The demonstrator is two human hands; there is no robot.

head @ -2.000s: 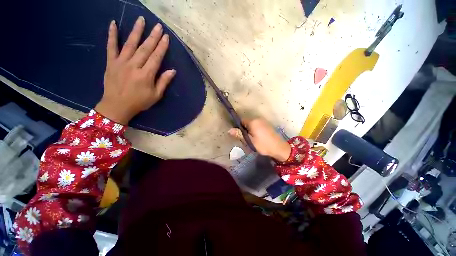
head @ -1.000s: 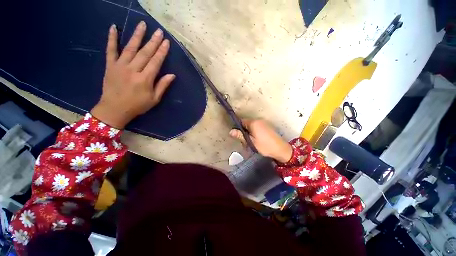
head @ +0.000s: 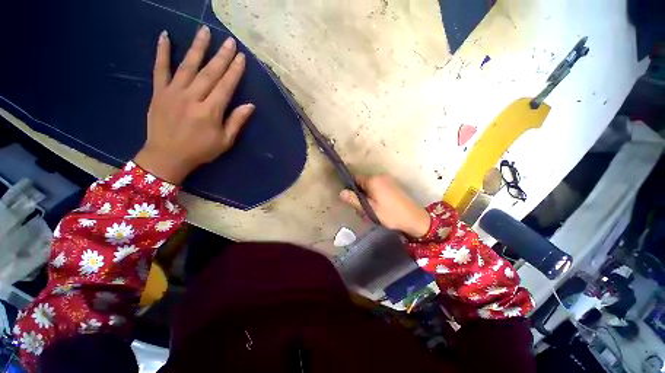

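A dark navy cut piece [head: 273, 156] with a rounded end and pale chalk lines lies on the cream table [head: 343, 65]. My left hand [head: 191, 109] lies flat on the cloth, fingers spread, holding nothing. My right hand [head: 386, 204] is closed around the handles of the tailor's shears [head: 328, 151], right of the cloth. The long dark blades run up and left along the cloth's curved right edge. They look closed or nearly closed; the tips are hard to make out.
A yellow curved tool [head: 487, 153] with a dark clamp-like end, eyeglasses [head: 512, 181], a dark cylinder [head: 525, 242] and pink chalk [head: 466, 134] are at right. White chalk [head: 345, 237] and a gridded pad [head: 380, 260] lie near my right hand. A navy offcut [head: 464, 20] is at the top.
The navy offcut at the top shows larger and lower in view. My left hand stays flat on the cloth. The shears and my right hand keep nearly the same place along the edge.
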